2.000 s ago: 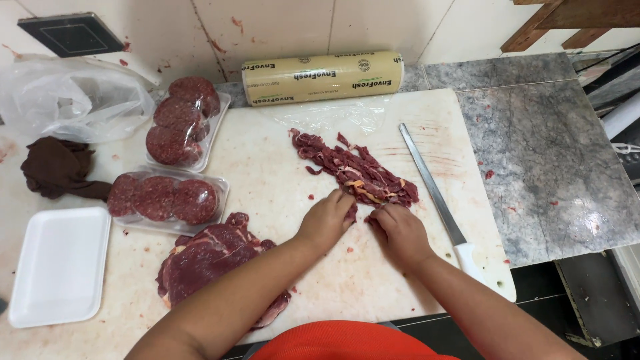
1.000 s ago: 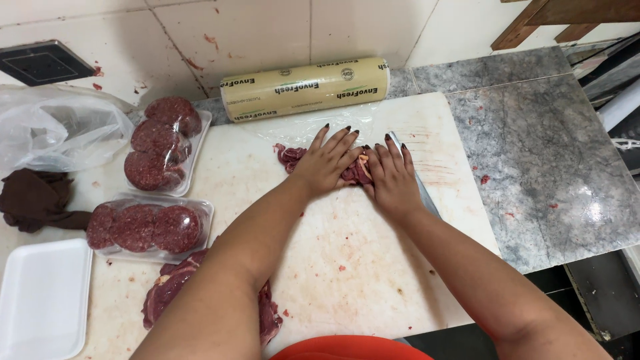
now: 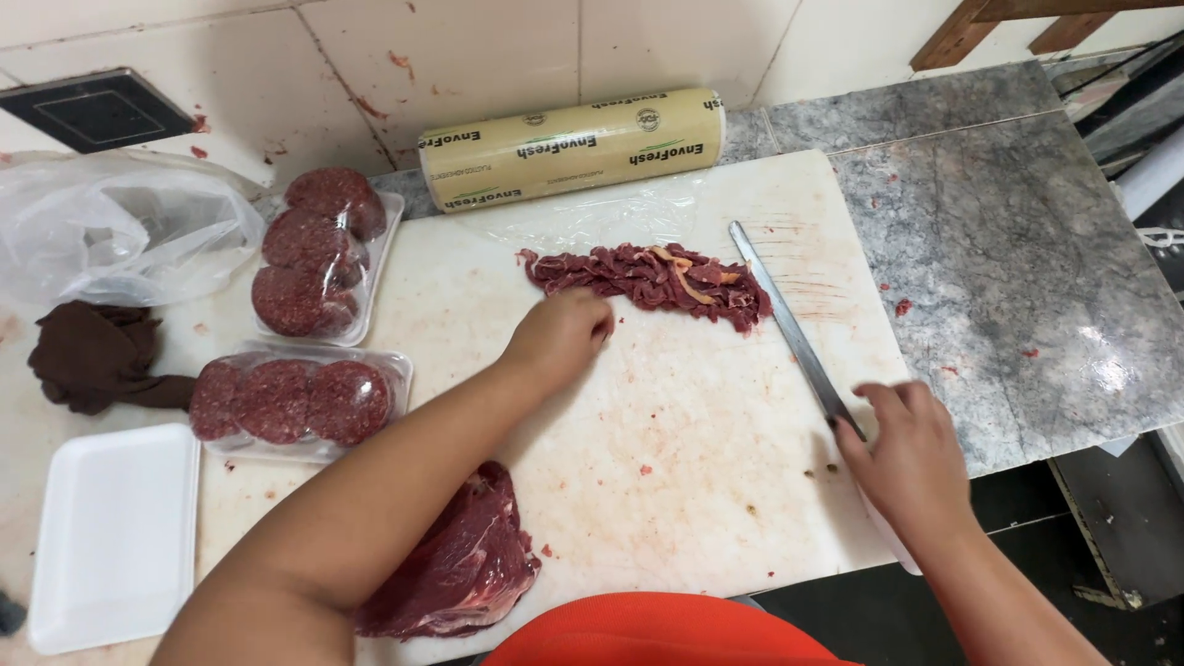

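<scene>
Strips of raw red meat [image 3: 647,280] lie in a row on the white cutting board [image 3: 601,444]. My left hand [image 3: 562,335] is at the row's near left edge, fingers curled; whether it holds a strip is hidden. My right hand [image 3: 905,453] is over the handle end of a long knife [image 3: 794,333], thumb by the blade's base and fingers apart, not closed around it. The knife lies along the board's right side, its tip pointing away from me. A larger slab of raw meat [image 3: 462,555] lies at the near edge, partly under my left forearm.
Two wrapped trays of ground meat patties [image 3: 319,254] sit at left, beside a brown cloth [image 3: 97,356], a clear plastic bag [image 3: 120,231] and a white foam tray [image 3: 116,536]. A roll of plastic film [image 3: 573,148] lies along the back. Grey stone counter [image 3: 1008,268] is at right.
Both hands were flat on the meat strips one second ago. My right hand has moved right and toward me, to the knife's handle end. My left hand has drawn back to the strips' near edge.
</scene>
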